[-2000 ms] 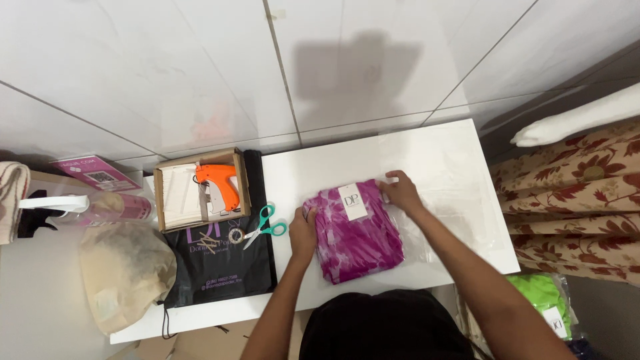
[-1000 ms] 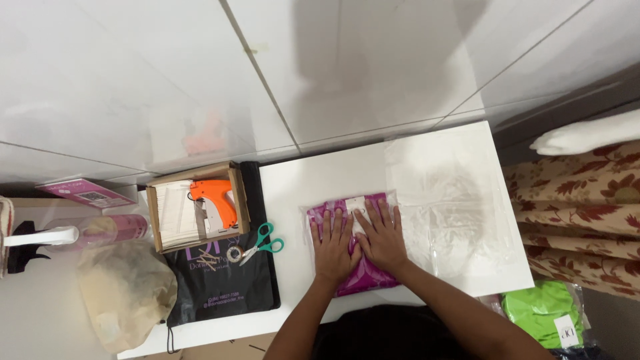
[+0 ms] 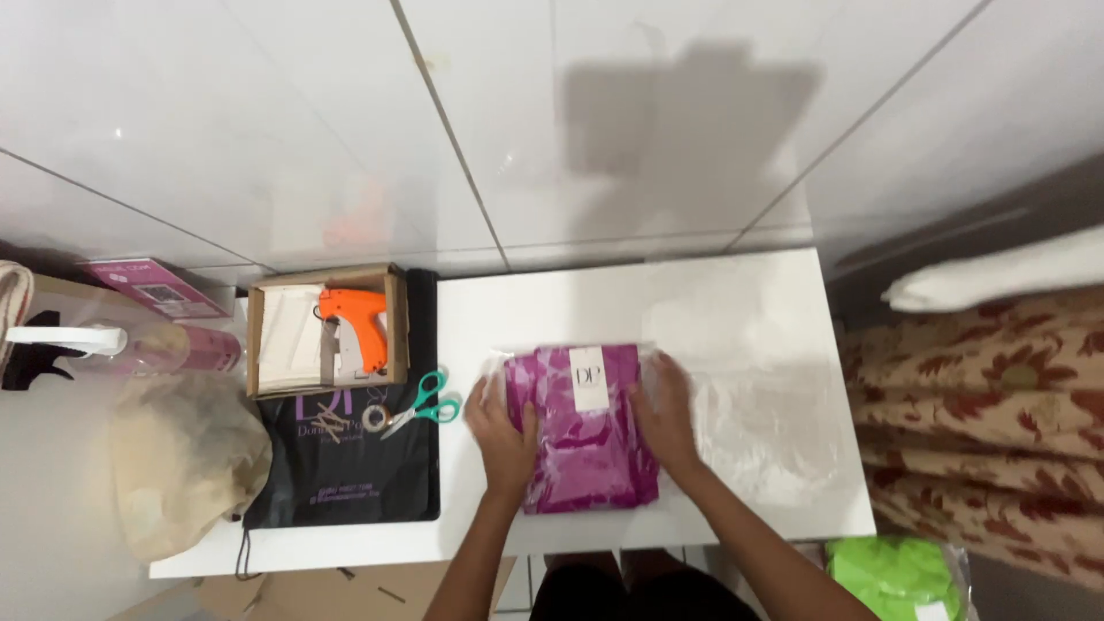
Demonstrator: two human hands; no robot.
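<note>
A folded purple garment in a clear plastic bag (image 3: 582,466) lies on the white table, with a white tag (image 3: 590,379) near its upper edge. My left hand (image 3: 504,431) rests along the left side of the package, thumb on the plastic. On the opposite side my right hand (image 3: 668,423) has its fingers at the upper right edge. Both hands touch the package; whether the fingers pinch the plastic is unclear. Green-handled scissors (image 3: 427,407) and a small tape roll (image 3: 376,418) lie left of my left hand, partly on a black printed bag (image 3: 354,474).
A cardboard box (image 3: 397,336) holds white tags and an orange tagging gun (image 3: 358,323). Left of it are a spray bottle (image 3: 172,345) and a beige cloth-like bundle (image 3: 185,466). Clear plastic bags (image 3: 768,414) lie at right. A bagged green item (image 3: 897,578) sits below the table's right end.
Both hands, pressed flat on top of the package one second ago, have moved apart to its left and right sides. The white tag is uncovered again.
</note>
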